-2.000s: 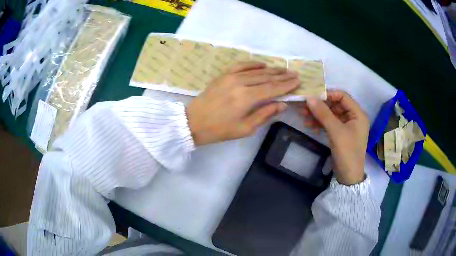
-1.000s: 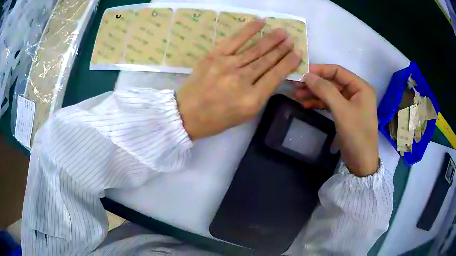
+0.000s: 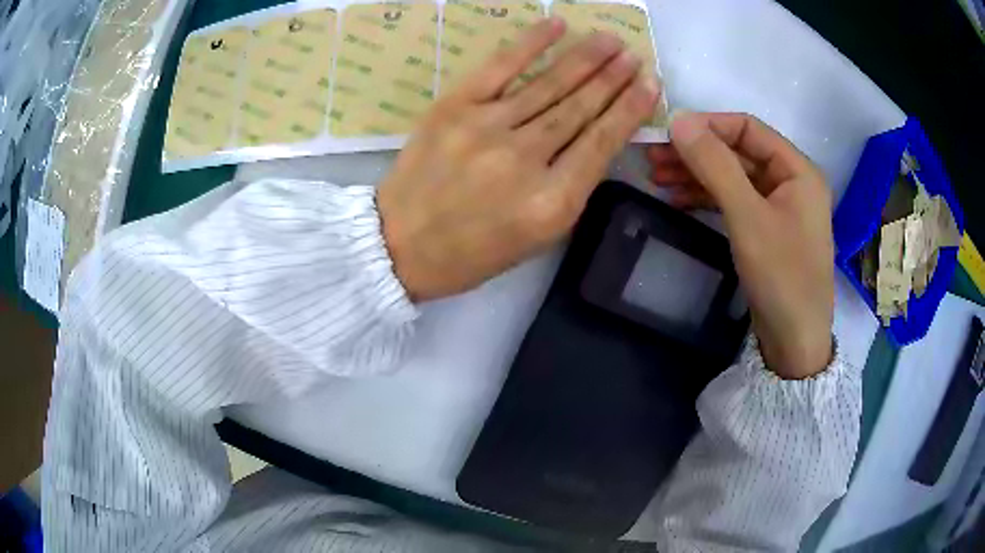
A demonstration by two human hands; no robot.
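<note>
The sticker sheet (image 3: 383,76), a white strip with a row of tan green-printed stickers, lies at the top centre. My left hand (image 3: 502,162) lies flat on its right part, palm down, fingers a little apart. My right hand (image 3: 756,194) is at the sheet's lower right corner, thumb and forefinger pinched together there; the fingertips partly hide what they hold. A black phone case (image 3: 583,416) lies below on the white foam sheet (image 3: 356,416), its recessed window toward the top, partly under my right wrist and sleeve.
A blue scrap bin (image 3: 853,232) with tan bits is at the right. A finished case (image 3: 945,416) lies on the separate right-hand sheet. Packed sticker sheets (image 3: 92,140) in clear plastic lie at the left, with waste liner strips (image 3: 22,97) beyond.
The view has shifted, so the sticker sheet sits higher and further left in the picture. My left hand stays flat on the sheet and my right hand stays at its corner.
</note>
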